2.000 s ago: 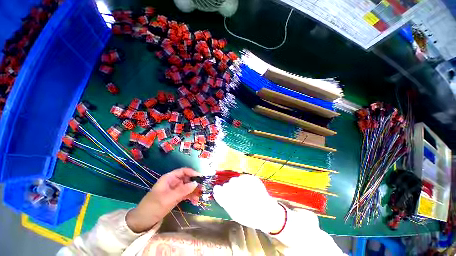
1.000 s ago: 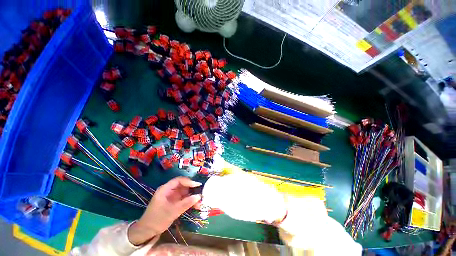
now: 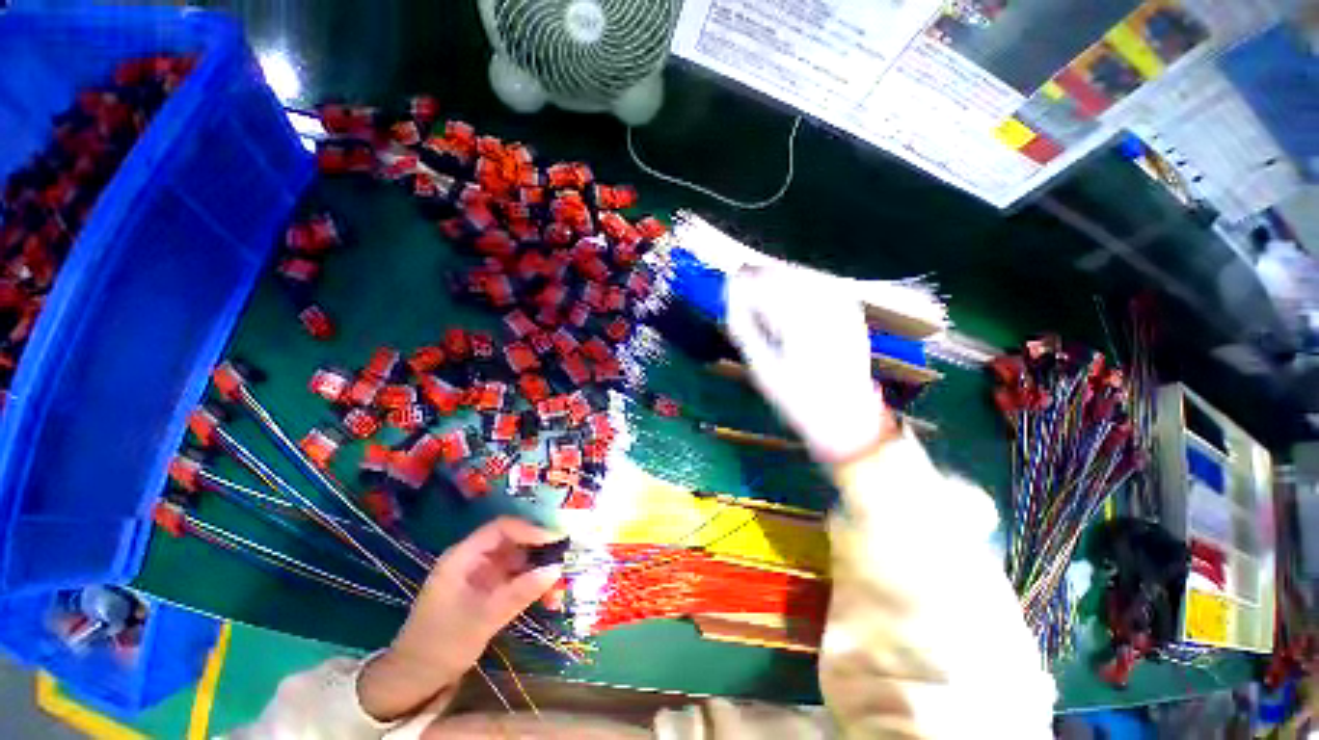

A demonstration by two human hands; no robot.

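My bare left hand [image 3: 470, 596] holds a dark connector housing [image 3: 547, 552] between thumb and fingers near the bench's front edge. Coloured wires trail below that hand. My gloved right hand [image 3: 804, 347] is over the blue wires [image 3: 697, 284] and the cardboard dividers. It is blurred and its fingertips are hidden, so I cannot tell if it holds a wire. White wires [image 3: 723, 243] lie behind the blue ones. Yellow wires [image 3: 666, 509] and red wires [image 3: 694, 590] lie nearer me, partly under my right sleeve.
Loose red-and-black housings [image 3: 557, 239] are heaped left of the wires. Several harnesses [image 3: 297, 470] lie at left by the large blue bin [image 3: 152, 304]. A harness bunch [image 3: 1068, 470] and compartment box [image 3: 1224, 521] are at right. A fan [image 3: 583, 44] stands at the back.
My right hand has moved from beside my left hand, over the red and yellow wires, away to the blue wires. My left hand stays in place with the housing. The view has shifted slightly.
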